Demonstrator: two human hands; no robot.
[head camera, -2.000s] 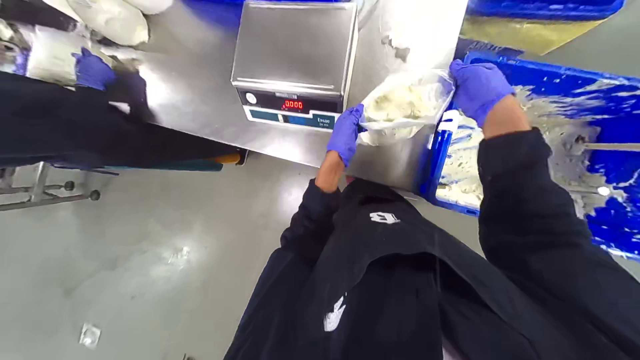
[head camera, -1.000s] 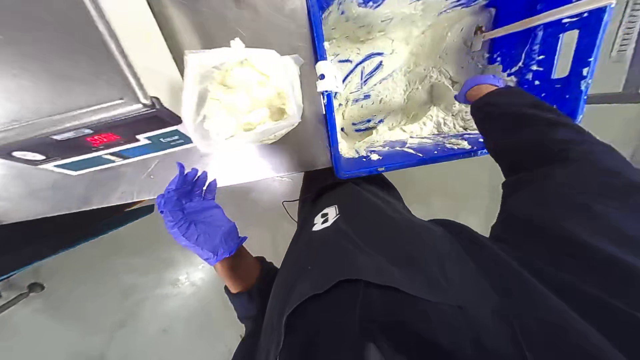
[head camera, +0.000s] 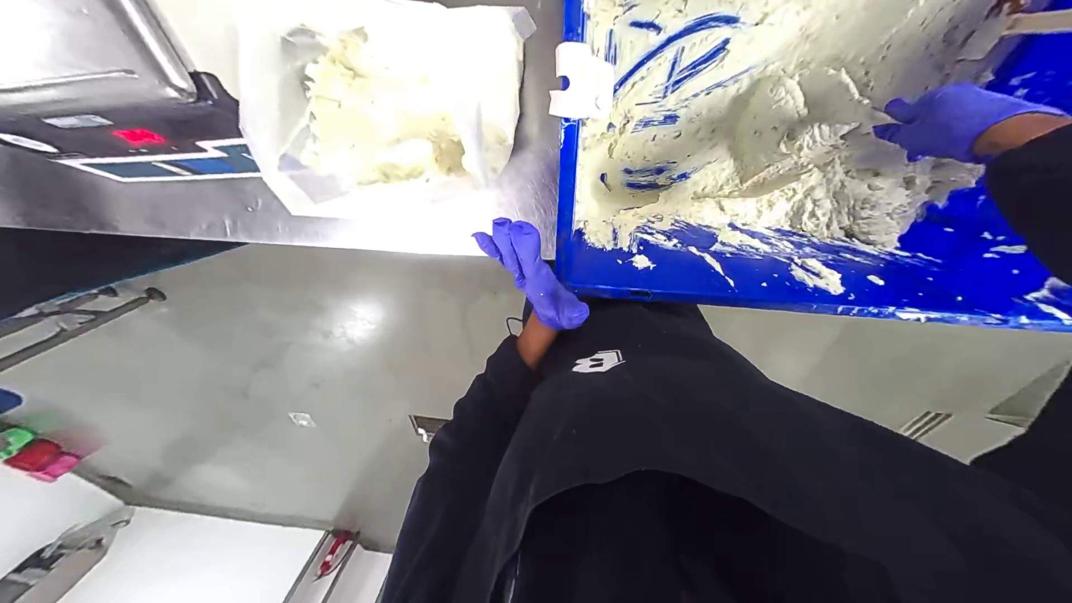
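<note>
My left hand (head camera: 536, 272), in a purple glove, is empty with fingers apart, by the table edge and the near left corner of a blue plastic tub (head camera: 754, 293). At the right, my gloved right hand (head camera: 955, 124) reaches into the tub, touching or just over a pale, doughy mass (head camera: 804, 159); its fingers look partly curled, and whether they hold any of it is unclear. A clear plastic bag (head camera: 494, 100) with a pale lumpy filling (head camera: 394, 109) lies open on the steel table, between the digital scale (head camera: 134, 138) and the tub.
A white clip-like piece (head camera: 582, 81) sits on the tub's left rim. The pale handle of a tool (head camera: 1043, 23) lies across the tub's upper right. Below the steel table's edge (head camera: 402, 243) is grey floor, with metal legs (head camera: 75, 322) at the left.
Two seconds ago both hands held the bag; it now lies on the table, let go. My left hand has since moved right toward the tub, while my right hand has gone into the tub.
</note>
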